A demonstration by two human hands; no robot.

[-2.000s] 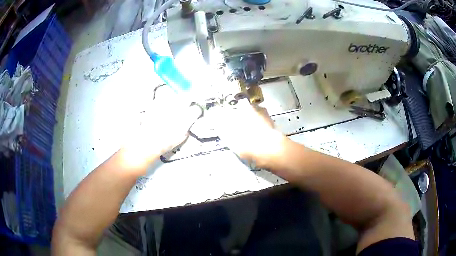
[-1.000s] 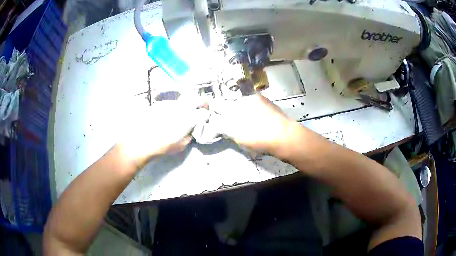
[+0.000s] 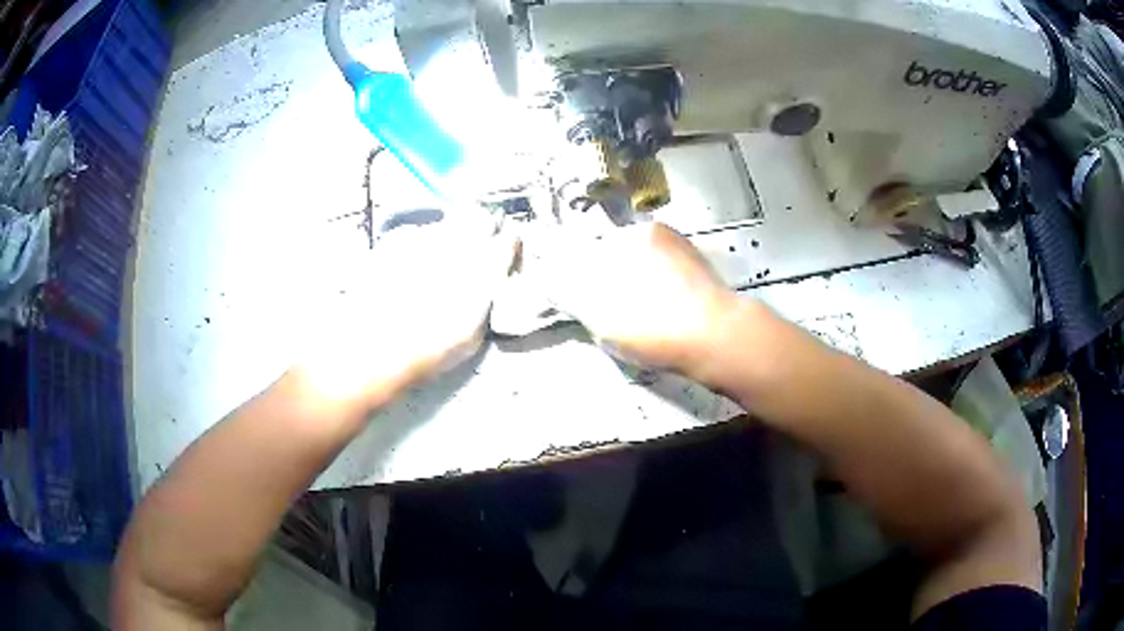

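Observation:
A small pale fabric piece (image 3: 524, 308) shows between my hands, just in front of the needle area of the sewing machine (image 3: 727, 74); most of it is hidden or washed out by the lamp light. My left hand (image 3: 425, 308) lies on its left side and my right hand (image 3: 641, 290) on its right side, both bare and heavily overexposed. Both hands appear to hold the piece by its edges. The brass-coloured ribbed parts (image 3: 648, 185) sit just behind my right hand. The needle tip and presser foot cannot be made out in the glare.
The blue lamp head (image 3: 409, 130) hangs left of the needle above the white table (image 3: 222, 284). A blue lattice crate (image 3: 80, 419) with pale pieces stands at the left. Dark scissors (image 3: 937, 244) lie at the machine's right base. An orange-brown tray rim (image 3: 1075, 493) shows at lower right.
Since two seconds ago my hands have come closer together in front of the needle, and the dark curved outlines between them are gone. The camera view has shifted, so the machine sits higher in the picture.

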